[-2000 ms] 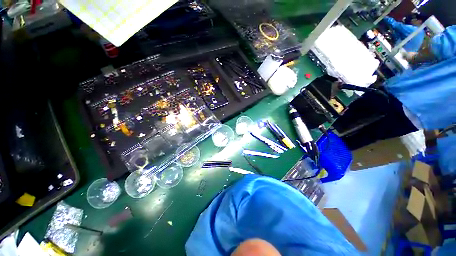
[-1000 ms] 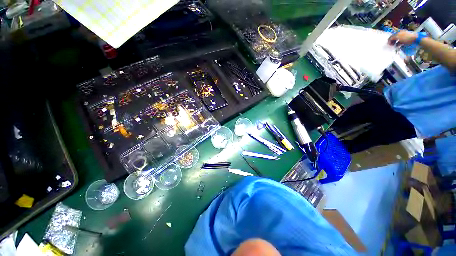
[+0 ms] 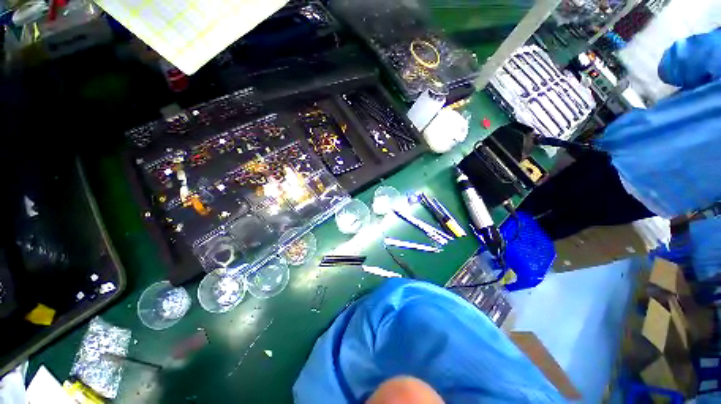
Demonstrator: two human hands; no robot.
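Note:
Neither of my hands can be made out. Blue smock cloth (image 3: pixel 411 335) fills the bottom centre, with a rounded patch of bare skin cut off by the bottom edge; I cannot tell what body part it is. In front lies a black small-parts tray (image 3: pixel 170 248) with a clear divided insert holding tiny gold, red and silver parts. Clear round cups (image 3: pixel 267 278) stand along its near edge, several with small parts inside. Dark thin sticks (image 3: pixel 342 260) and slim white and blue tools (image 3: pixel 413 245) lie right of the cups on the green mat.
A white-and-black cylinder tool (image 3: pixel 474 201) lies near a blue mesh basket (image 3: pixel 528 251). A white round container (image 3: pixel 447 130) stands behind. A slotted white tray (image 3: pixel 545 91) and another person's blue sleeve (image 3: pixel 664 154) are at right. A large dark tray (image 3: pixel 117 264) and silvery bag (image 3: pixel 103 355) are left.
The other person's arm has moved at right. The white sheet has come off the slotted white tray and shows farther to the upper right. The bench in front looks unchanged.

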